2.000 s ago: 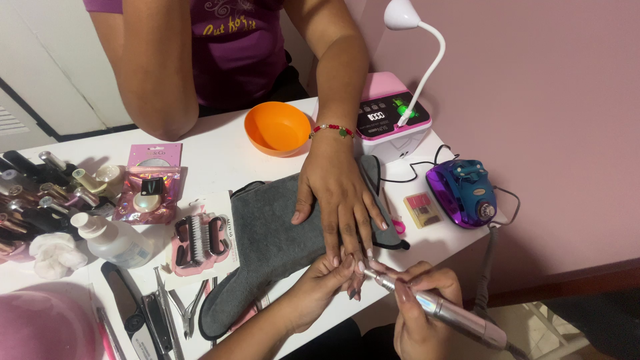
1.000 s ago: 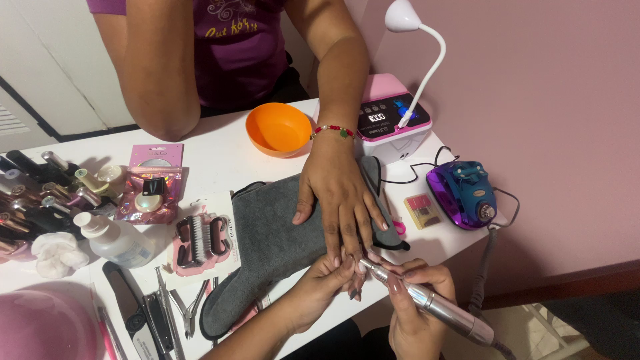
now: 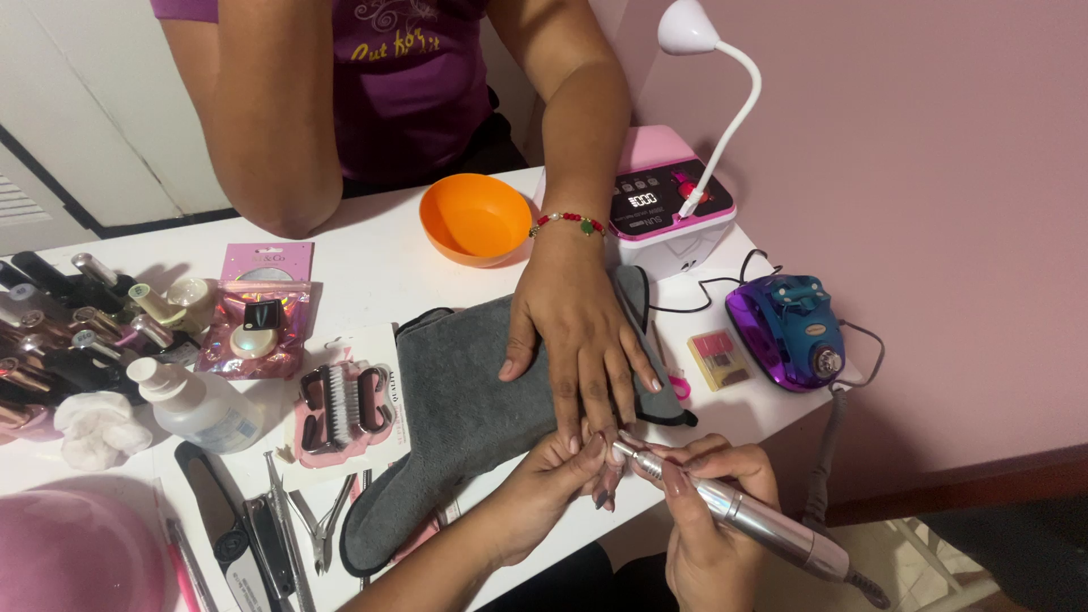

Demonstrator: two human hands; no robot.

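A person across the table rests a hand [image 3: 574, 314] palm down on a grey towel-covered cushion [image 3: 476, 382]. My left hand [image 3: 548, 489] grips that person's fingertips between thumb and fingers at the table's front edge. In my right hand [image 3: 718, 518] is an electric nail drill handpiece [image 3: 756, 523], tilted, its tip at one of the held fingernails. Whether the bit touches the nail cannot be told. The handpiece's cord runs toward a blue and purple drill machine [image 3: 790, 331] on the right. A nail lamp [image 3: 671, 204] with a lit display stands behind it.
An orange bowl [image 3: 476, 219] sits near the person's forearm. Left are nail polish bottles [image 3: 93, 331], a white pump bottle [image 3: 204, 408], a nail brush [image 3: 342, 408], cuticle nippers [image 3: 321, 518] and a pink dome-shaped object [image 3: 76, 552]. A white gooseneck lamp [image 3: 735, 102] rises from the nail lamp.
The handpiece in my right hand has shifted slightly in angle. My left hand keeps its hold on the person's fingers. The indicator light on the nail lamp has changed from green through blue to red.
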